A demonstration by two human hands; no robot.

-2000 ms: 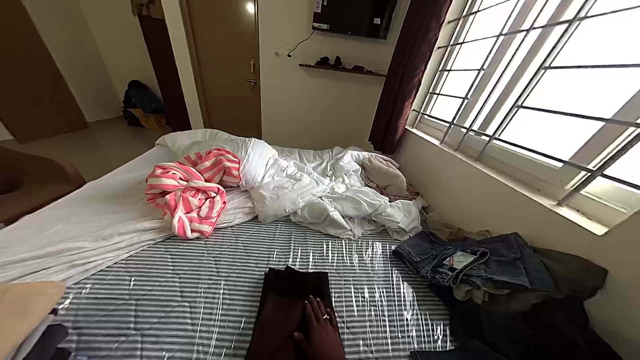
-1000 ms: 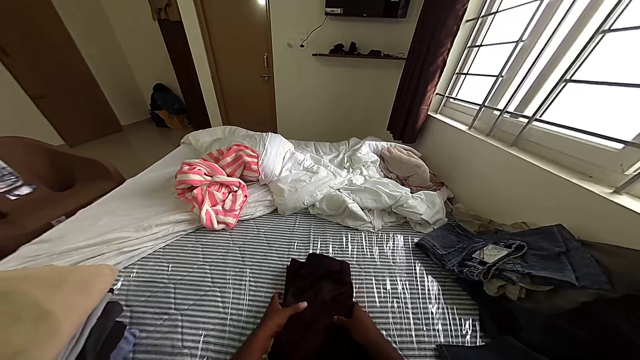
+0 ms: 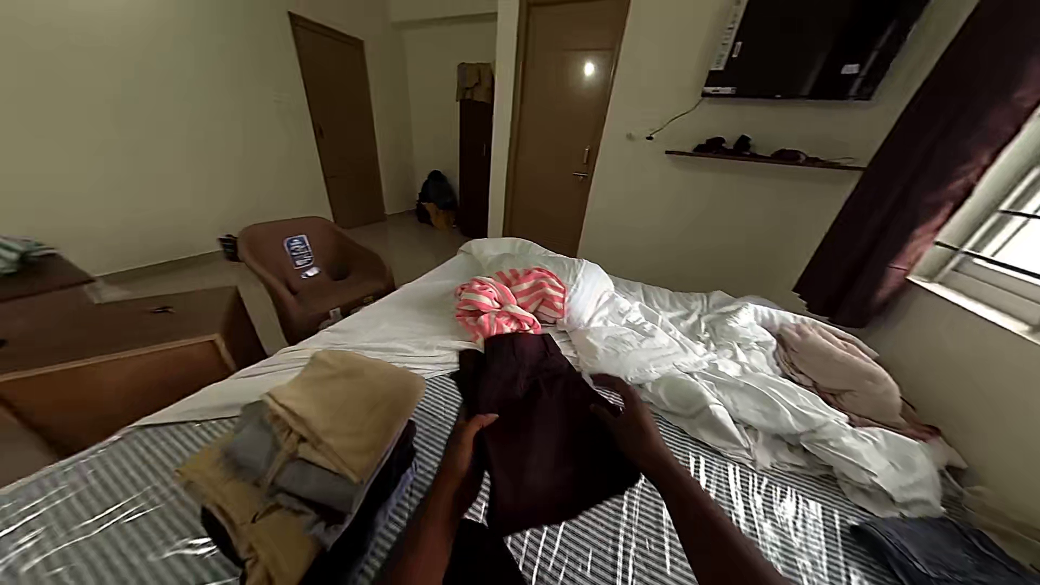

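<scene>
A dark maroon folded garment (image 3: 548, 439) is held up over the striped mattress between my two hands. My left hand (image 3: 470, 443) grips its left edge, thumb on top. My right hand (image 3: 624, 414) holds the right edge, fingers partly spread on the cloth. Just left of the garment, a stack of folded clothes (image 3: 349, 406), tan on top with grey and khaki below, lies on the mattress. Behind the garment sits a bunched pink-and-white striped cloth (image 3: 508, 301).
The plastic-covered striped mattress (image 3: 707, 496) has rumpled white bedding (image 3: 731, 390) and a beige cloth (image 3: 841, 374) on its right. Dark denim (image 3: 946, 552) lies at the lower right. A brown chair (image 3: 313, 272) and a wooden table (image 3: 122, 325) stand at the left.
The maroon garment has been lifted off the mattress with both hands. Two seconds ago it lay flat with one hand on it. The view has turned left.
</scene>
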